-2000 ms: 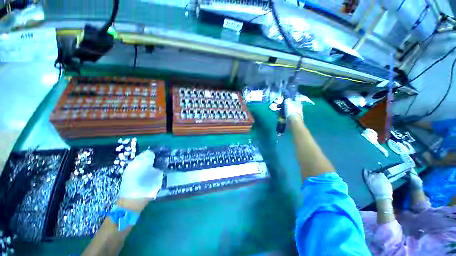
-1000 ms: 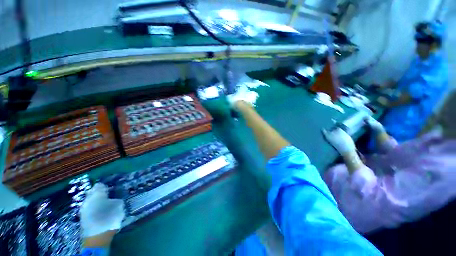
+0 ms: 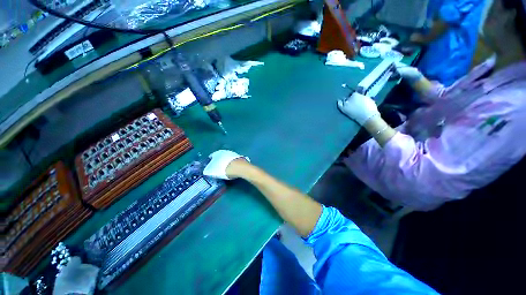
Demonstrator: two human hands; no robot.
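The long dark assembly jig (image 3: pixel 109 274) lies at a slant on the green bench, with a silver heat sink (image 3: pixel 156 222) along it and a row of small black parts beside the heat sink. My right hand (image 3: pixel 226 164), in a white glove, is on the jig's far right end, its fingertips hidden at the corner. My left hand (image 3: pixel 76 279), also gloved, is at the jig's near left end, cut off by the bottom edge, its fingers unclear. The electric screwdriver (image 3: pixel 199 89) hangs beyond the jig, bit down, touched by neither hand.
Orange-brown stacked trays of parts (image 3: pixel 130 152) stand behind the jig, with another stack (image 3: pixel 43 216) at left. Small white pieces (image 3: pixel 59 253) lie by my left hand. White crumpled material (image 3: pixel 230 86) is behind the screwdriver. A person in pink (image 3: pixel 438 144) works at the right.
My right hand has left the screwdriver and come down to the jig's right end. The screwdriver now hangs free. The view has turned right, moving the jig and my left hand toward the lower left.
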